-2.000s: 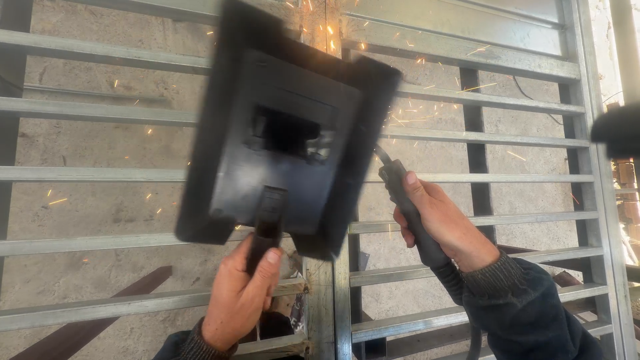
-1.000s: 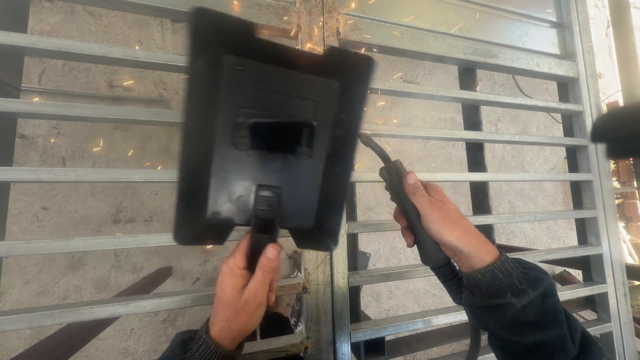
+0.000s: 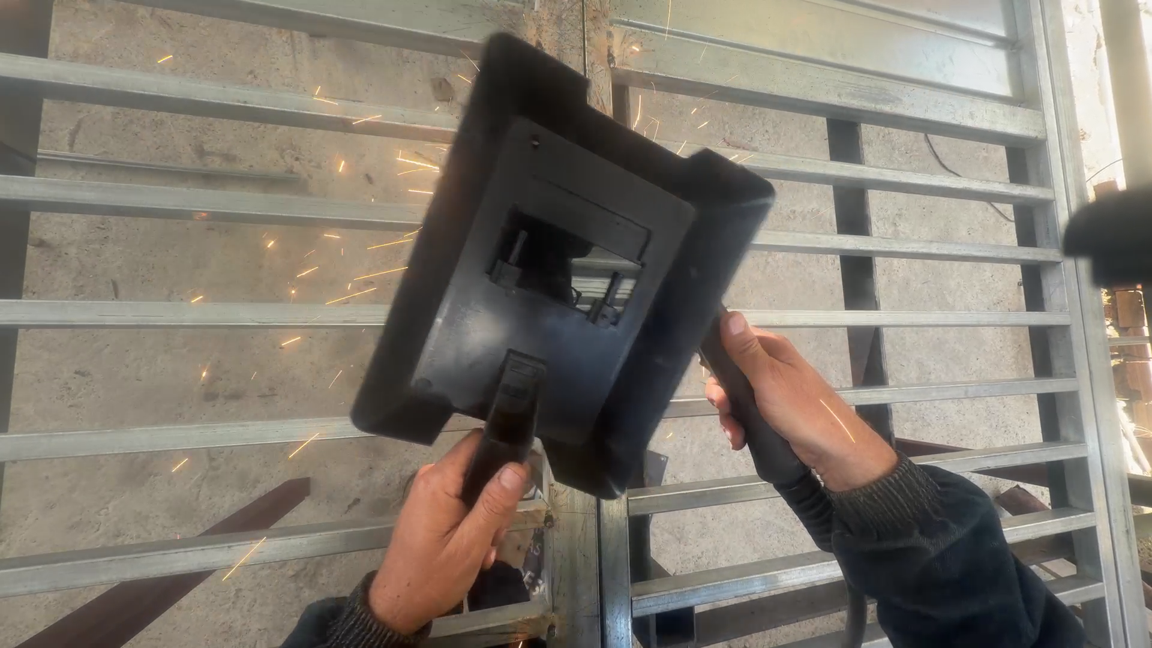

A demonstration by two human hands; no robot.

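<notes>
My left hand (image 3: 454, 526) grips the handle of a black handheld welding shield (image 3: 576, 369), which is tilted and seen from its inner side. Through the shield's window opening, part of the metal slats shows. To the right, my right hand (image 3: 783, 387) is closed around the black handle of a welding torch (image 3: 747, 409), whose tip is hidden behind the shield. Orange sparks (image 3: 387, 243) fly left of the shield and above it. Behind both hands lies a galvanized steel frame with horizontal slats (image 3: 909, 243) and two uprights side by side at the middle.
Concrete floor (image 3: 180, 360) shows between the slats. A brown steel bar (image 3: 198, 549) runs slantwise at the lower left. The torch cable (image 3: 855, 612) hangs below my right forearm. A dark blurred object (image 3: 1109, 236) juts in at the right edge.
The welding shield has tilted clockwise since a second ago, and its right edge now covers the torch's neck, which showed before. My right hand has hardly moved.
</notes>
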